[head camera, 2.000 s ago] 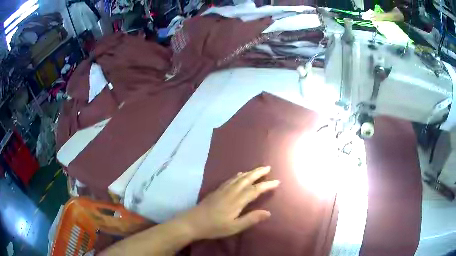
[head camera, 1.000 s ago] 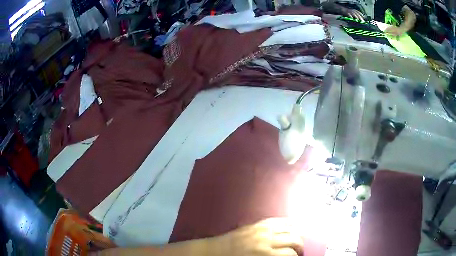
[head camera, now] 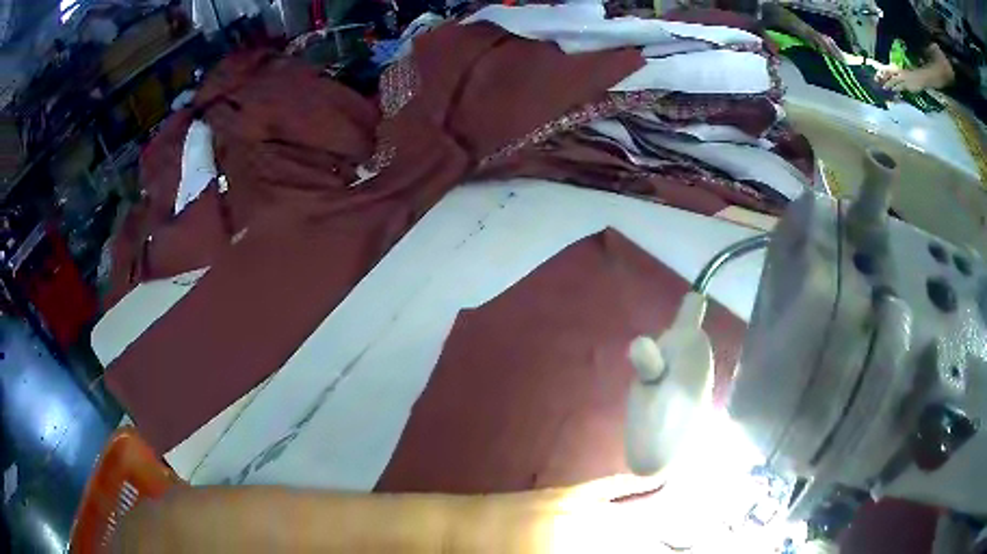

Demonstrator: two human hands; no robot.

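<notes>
A flat maroon garment piece [head camera: 541, 368] lies on the white table [head camera: 357, 357] and runs under the sewing machine [head camera: 855, 325]. The white machine lamp [head camera: 669, 395] on its bent tube glares over the needle area. My left forearm crosses the bottom edge of the view. My left hand [head camera: 639, 519] is at the needle area, washed out by glare, so its fingers cannot be made out. My right hand is not in view.
A bundle of maroon, white and patterned pieces [head camera: 693, 141] lies behind the machine. Draped maroon cloth [head camera: 292, 206] covers the table's left side. An orange basket [head camera: 114, 487] stands at lower left. Another person's hands [head camera: 915, 76] are on black-and-green cloth at upper right.
My left hand has gone from lying spread on the maroon piece to the glaring needle area. The view has shifted, so the machine and lamp appear larger and lower.
</notes>
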